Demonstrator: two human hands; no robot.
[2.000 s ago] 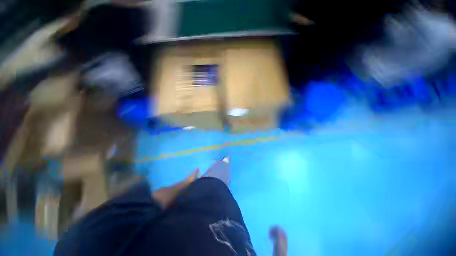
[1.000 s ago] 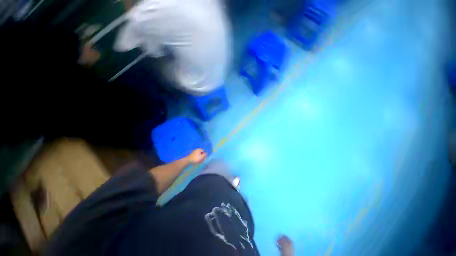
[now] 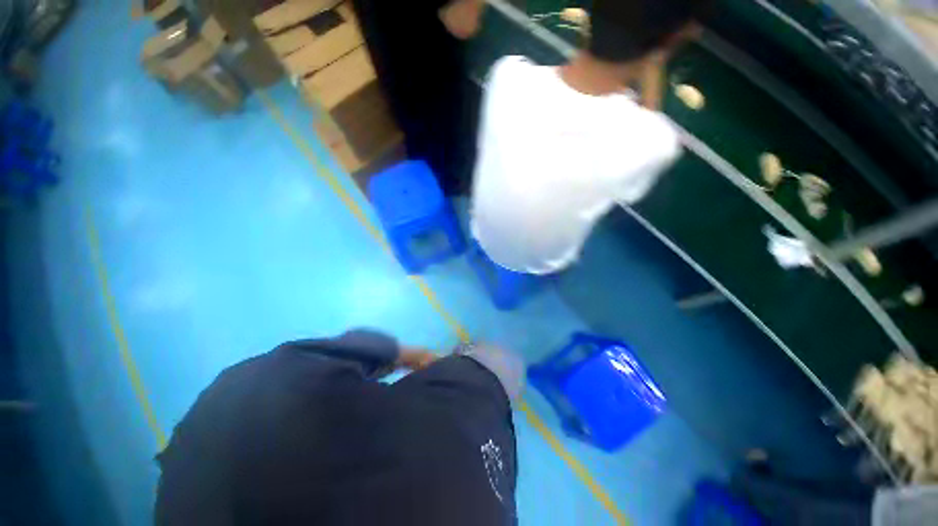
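A blue plastic stool [image 3: 617,396] stands tilted in view on the floor, just right of my dark-clothed body. A second blue stool [image 3: 411,200] stands farther up, beside a seated person. A small patch of skin of my left arm or hand [image 3: 413,360] shows at the edge of my dark shirt; it is blurred and mostly hidden, so its grip cannot be told. My right hand is not in view.
A person in a white top [image 3: 566,170] sits at the dark green table [image 3: 710,241]. Cream bars [image 3: 771,170] with cords and a white crumpled item [image 3: 790,250] lie on it. A bar pile [image 3: 900,411] is at right. Cartons [image 3: 350,98] stand at upper left.
The view has swung round, and the green table with bars and the bar pile now show at right. My left hand, clear over a stool a second ago, is now mostly hidden.
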